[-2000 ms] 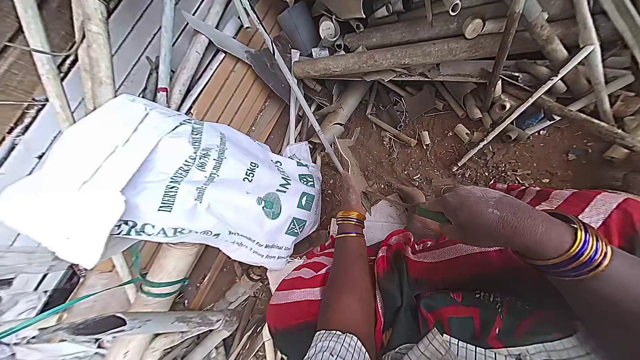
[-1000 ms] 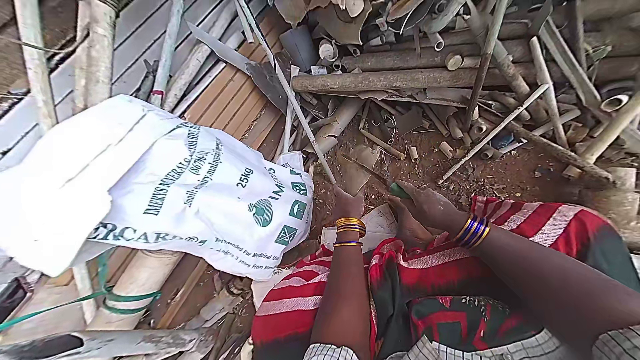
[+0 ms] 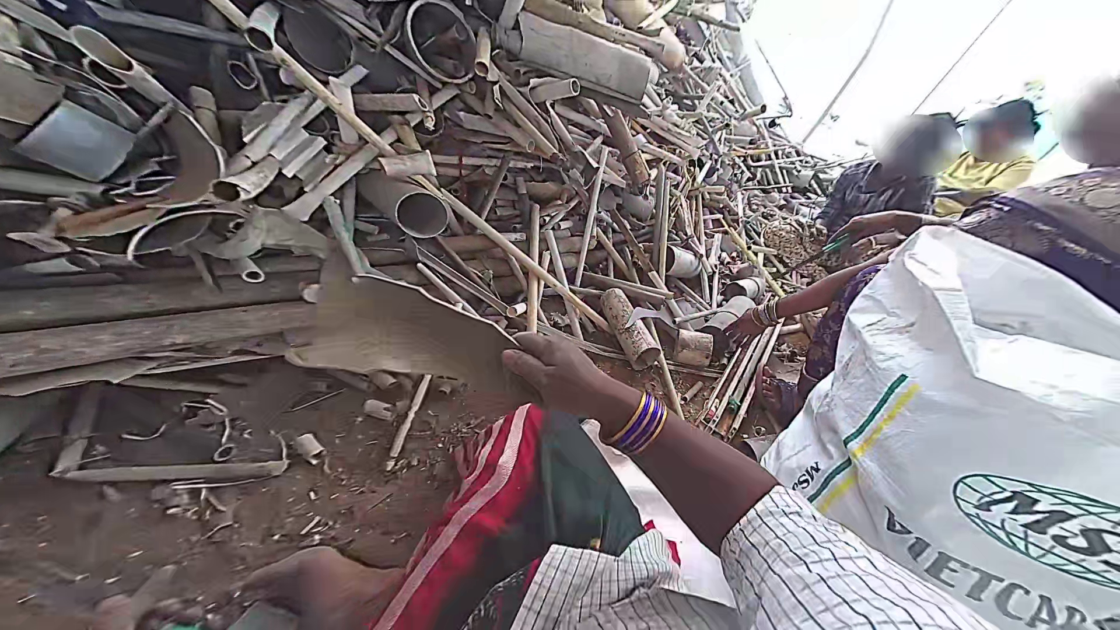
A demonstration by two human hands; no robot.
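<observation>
My right hand (image 3: 560, 372), with purple and gold bangles at its wrist, grips the right end of a broad, flat brownish sheet piece (image 3: 407, 337) with a ragged edge. This sheet spans the front of a large heap of cut pipe pieces (image 3: 525, 175). My left hand cannot be made out. A blurred bare foot (image 3: 315, 582) shows at the lower left beside the red striped cloth (image 3: 472, 516) over my lap.
At the right stands a large white printed sack (image 3: 989, 376). Beyond it sit several people; one person's bangled hand (image 3: 748, 325) is near thin strips (image 3: 744, 376). Long planks (image 3: 149, 337) lie left, and a pale pipe piece (image 3: 630, 328) is right of the sheet. Scraps litter the soil.
The view has swung up and to the right, onto the heap and other people. My right hand has moved away from my left hand and now holds the sheet. My left hand has left the view.
</observation>
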